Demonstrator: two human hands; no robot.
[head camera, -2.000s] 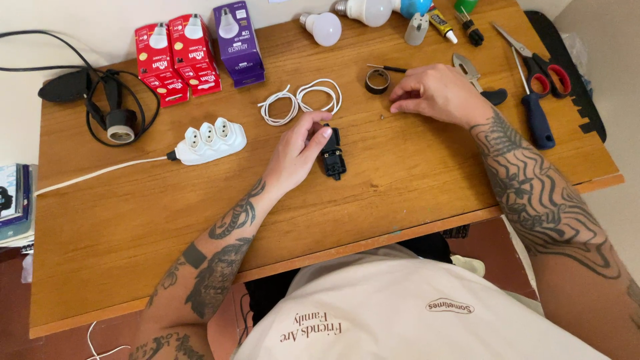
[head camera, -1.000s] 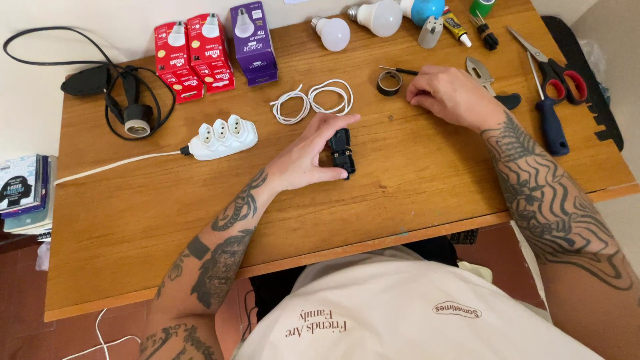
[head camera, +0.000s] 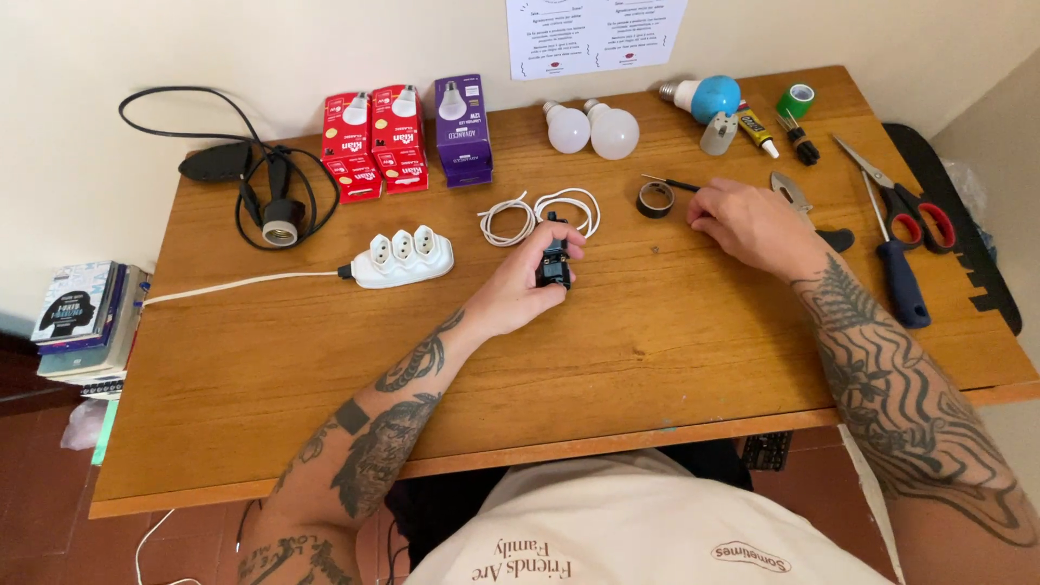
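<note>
My left hand grips a small black electrical part with metal terminals, fingers on its upper end and thumb on its lower end. Just beyond it lie two coils of white wire. My right hand rests on the table at the handle end of a thin black screwdriver; its curled fingers hide whether they hold it. A roll of black tape lies left of the right hand, with tiny metal bits below it.
A white power strip, a black cable with lamp socket and bulb boxes stand left. Bulbs line the back. Right are a multi-tool, scissors, a blue-handled screwdriver and green tape.
My left hand's fingers, apart around the black part a second ago, have closed on its ends. The right hand stays beside the thin screwdriver. The view has shifted, showing more of the wall.
</note>
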